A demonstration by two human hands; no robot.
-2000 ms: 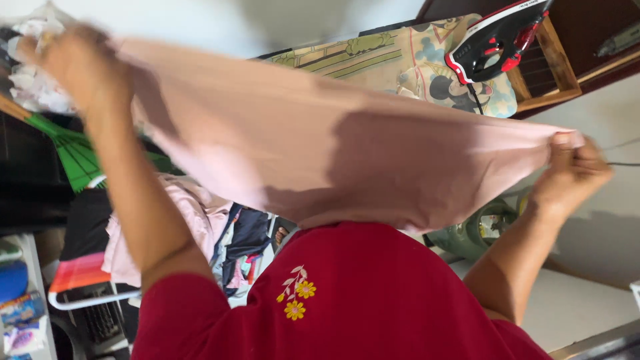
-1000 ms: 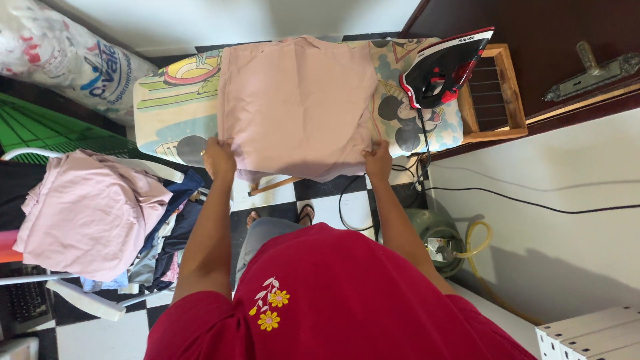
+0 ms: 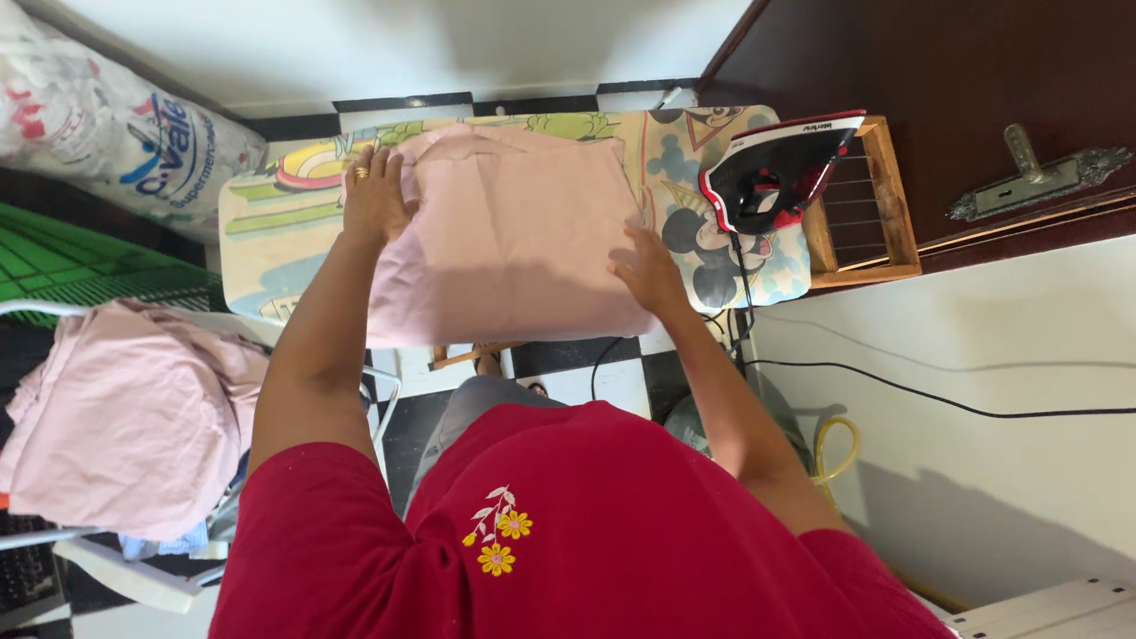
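Note:
A pink cloth [image 3: 524,240] lies over the middle of a padded ironing board [image 3: 284,204] with a cartoon-print cover, its near edge hanging over the front. My left hand [image 3: 379,197] rests flat on the cloth's left edge, fingers spread, a ring on one finger. On the right edge of the cloth, my right hand [image 3: 648,271] has its fingers apart and grips nothing. To the right, a black, white and red electric iron [image 3: 772,177] stands at the board's end, partly over the wooden rest, its cord running down. Small wrinkles show at the cloth's far left corner.
Another pink cloth [image 3: 133,417] is heaped on a white chair [image 3: 133,572] at left. Behind it are a green woven hammock-like item [image 3: 89,262] and a stuffed plastic bag [image 3: 133,133]. A wooden iron rest [image 3: 896,204] adjoins a dark door [image 3: 887,62]. A black cord [image 3: 887,395] crosses at right.
The pink cloth was stretched in the air between both hands, then laid on the board. My hands have since moved from its near corners up onto its sides and let go.

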